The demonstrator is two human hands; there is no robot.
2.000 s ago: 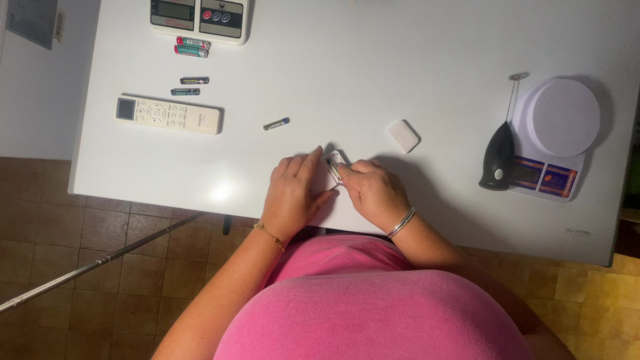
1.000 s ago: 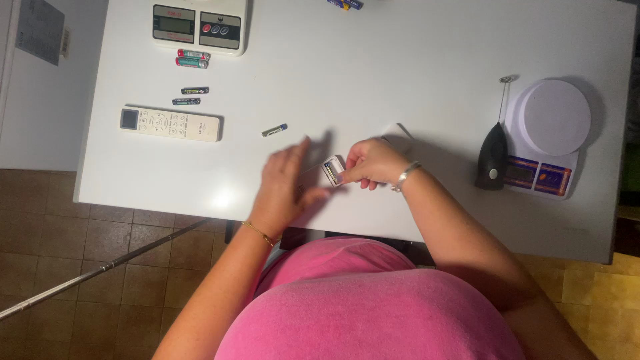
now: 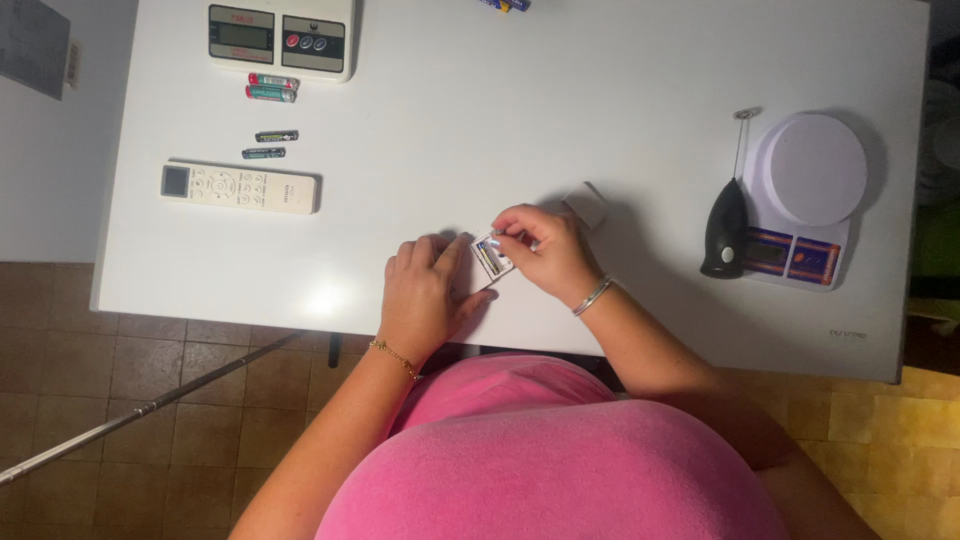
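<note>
In the head view, my left hand [image 3: 427,289] grips the left side of a small white battery-powered device [image 3: 474,271] near the table's front edge. One battery [image 3: 489,257] shows in its open compartment. My right hand [image 3: 551,251] is over the compartment's right side, thumb and forefinger pinched on a small thing, perhaps a battery, mostly hidden by the fingers. Just beyond that hand lies a small white cover [image 3: 585,204], partly hidden. The loose battery seen earlier left of the hands no longer shows on the table.
A white remote control [image 3: 238,187] lies at left, with dark batteries [image 3: 276,136] and red-green batteries [image 3: 271,94] above it, below a kitchen scale [image 3: 277,37]. At right, a black milk frother [image 3: 726,229] rests against another scale [image 3: 817,172]. More batteries [image 3: 506,4] lie at the top edge.
My left hand has come back onto the device after being lifted off it. My right hand has moved over the compartment. The loose battery left of the hands is gone from its place.
</note>
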